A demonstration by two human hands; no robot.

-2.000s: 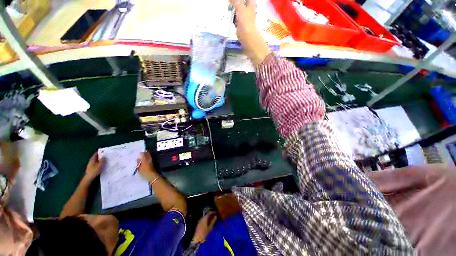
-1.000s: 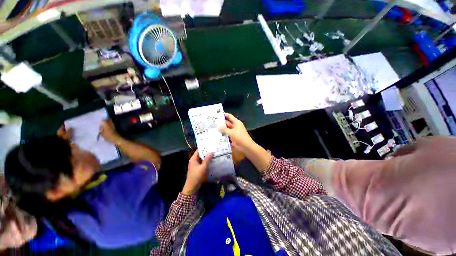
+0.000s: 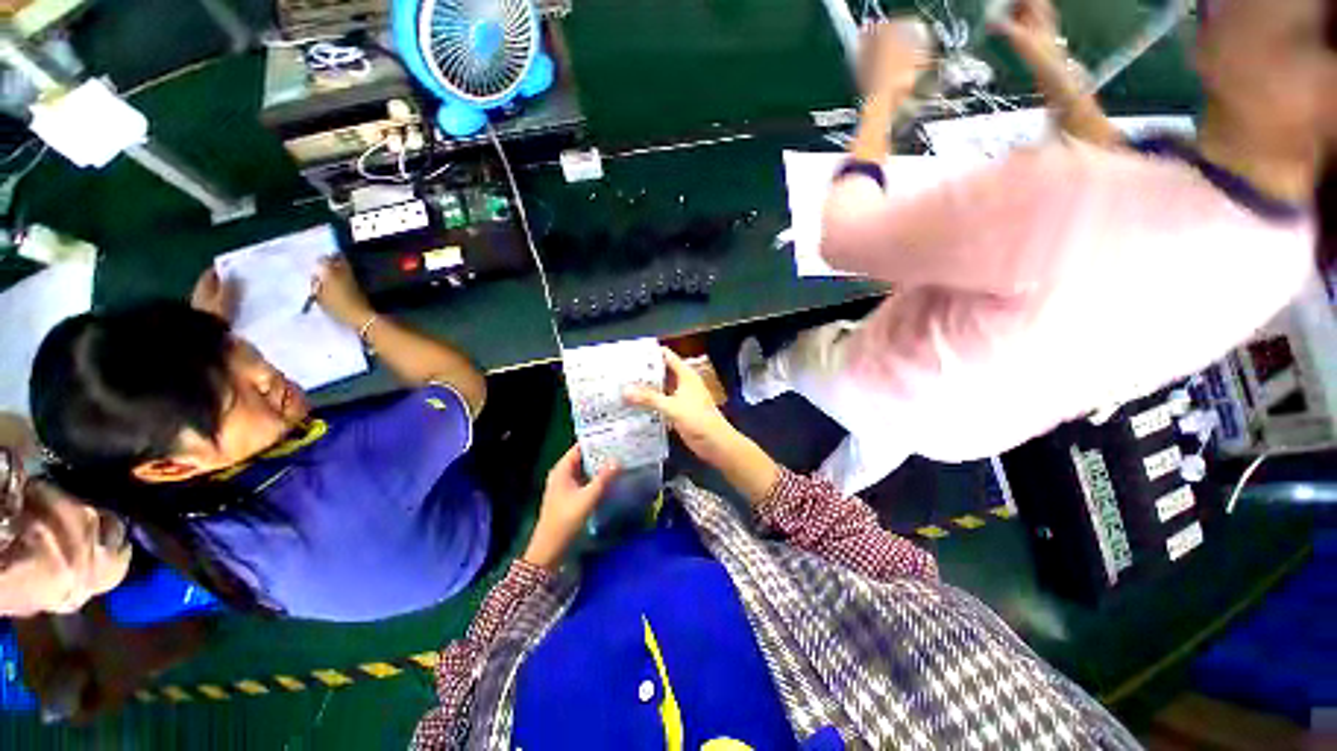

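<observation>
A stack of white printed labels or label sheets (image 3: 614,385) is held in front of my chest, its printed face up, with a crease or edge across the middle. My left hand (image 3: 569,496) grips its lower left side with the thumb on top. My right hand (image 3: 686,414) grips its right side with the thumb on the print. The fingers beneath the sheets are hidden.
A seated person in blue (image 3: 352,499) writes on a record sheet (image 3: 293,301) at left. A person in pink (image 3: 1026,279) leans over the bench at right. A blue fan (image 3: 477,52), power strip (image 3: 389,220) and dark parts (image 3: 638,294) are on the green bench. Yellow-black tape (image 3: 315,679) crosses the floor.
My right arm came back from the upper shelf, and both hands now hold the labels. Since a second ago the person in pink has leaned in over the bench, covering the white cables and paper.
</observation>
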